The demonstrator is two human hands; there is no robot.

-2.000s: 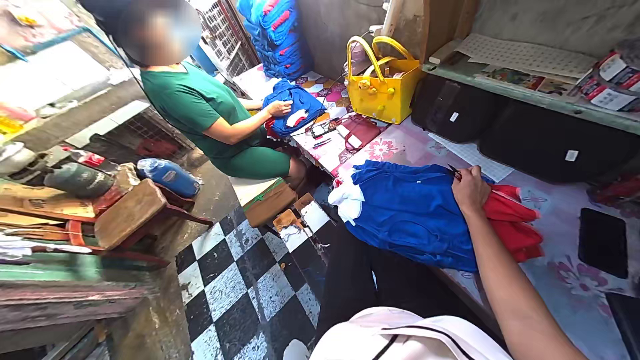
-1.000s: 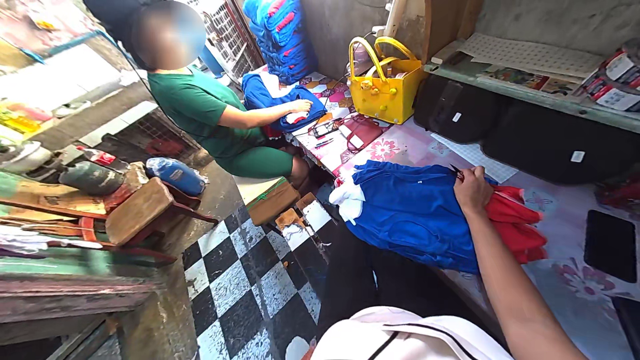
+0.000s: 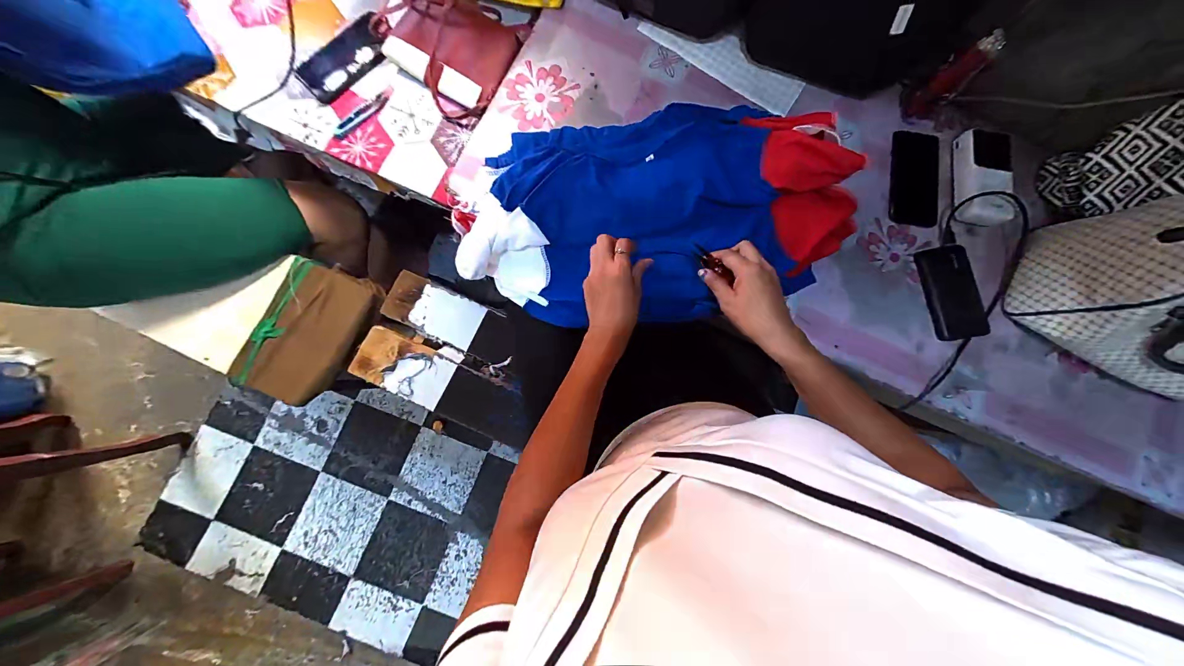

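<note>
A blue garment (image 3: 647,199) with red parts (image 3: 814,199) on its right and a white part (image 3: 504,250) on its left lies along the table's near edge, partly over my lap. My left hand (image 3: 615,277), with a ring on one finger, pinches the blue cloth near its lower middle. A little to the right, my right hand (image 3: 740,282) holds a small dark tool (image 3: 714,265), perhaps thread snips, its tip pointing at the cloth. The tool's exact kind is hard to tell.
Right of the garment lie a black phone (image 3: 914,178), a white device (image 3: 982,176) and a black power bank (image 3: 951,291) with a cable. A reddish-brown bag (image 3: 453,51) is at the upper left. A co-worker's green-clad leg (image 3: 157,240) and a box tied with green string (image 3: 301,333) are left.
The view has swung down toward the garment. My left hand, not seen on the garment before, now grips its cloth. My right hand has moved to the garment's near side.
</note>
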